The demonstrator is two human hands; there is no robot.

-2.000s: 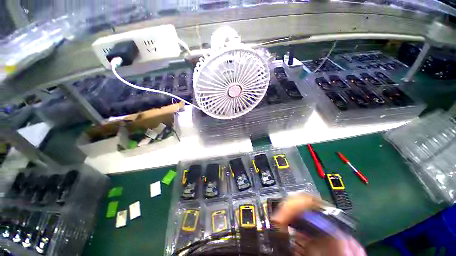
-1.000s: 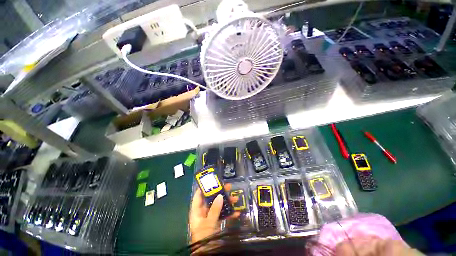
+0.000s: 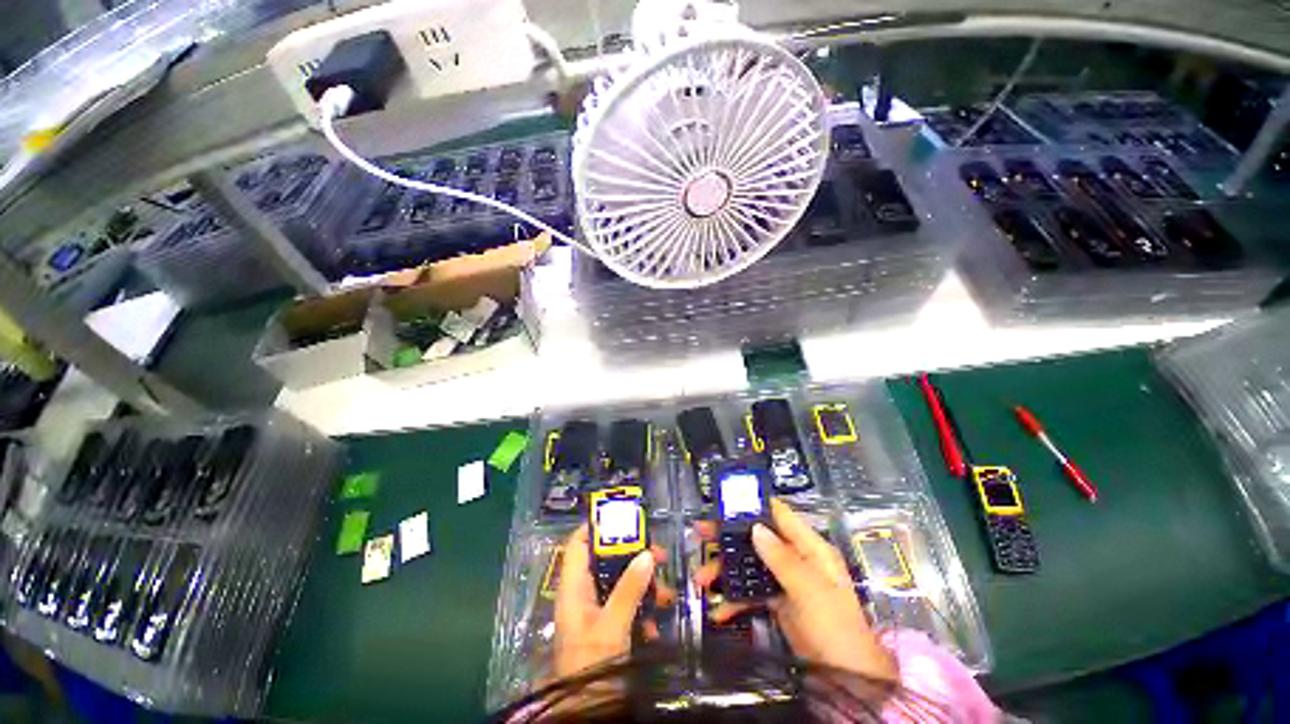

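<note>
My left hand point(image 3: 597, 608) holds a black keypad phone with a yellow frame point(image 3: 618, 523) and a lit white screen, above the blister tray. My right hand point(image 3: 821, 601) holds a second phone point(image 3: 741, 530), dark-fronted with a lit bluish screen, beside the first and not touching it. The clear blister tray point(image 3: 969, 608) lies under both hands. Its back row holds several black phones point(image 3: 778, 441) showing silvery patches, and a yellow bezel point(image 3: 836, 423). Another yellow bezel point(image 3: 887, 559) is in the front row at right. My hands and some hair hide much of the front row.
A yellow-framed phone point(image 3: 1002, 516), red marker point(image 3: 944, 424) and red pen point(image 3: 1054, 453) lie right of the tray. Green stickers point(image 3: 352, 532) and white cards point(image 3: 413, 538) lie left. A fan point(image 3: 703, 177), carton point(image 3: 425, 333) and stacked trays point(image 3: 156, 566) stand around.
My right hand has come in over the tray and now holds the dark phone that lay in the front row. My left hand has moved slightly right with its yellow-framed phone.
</note>
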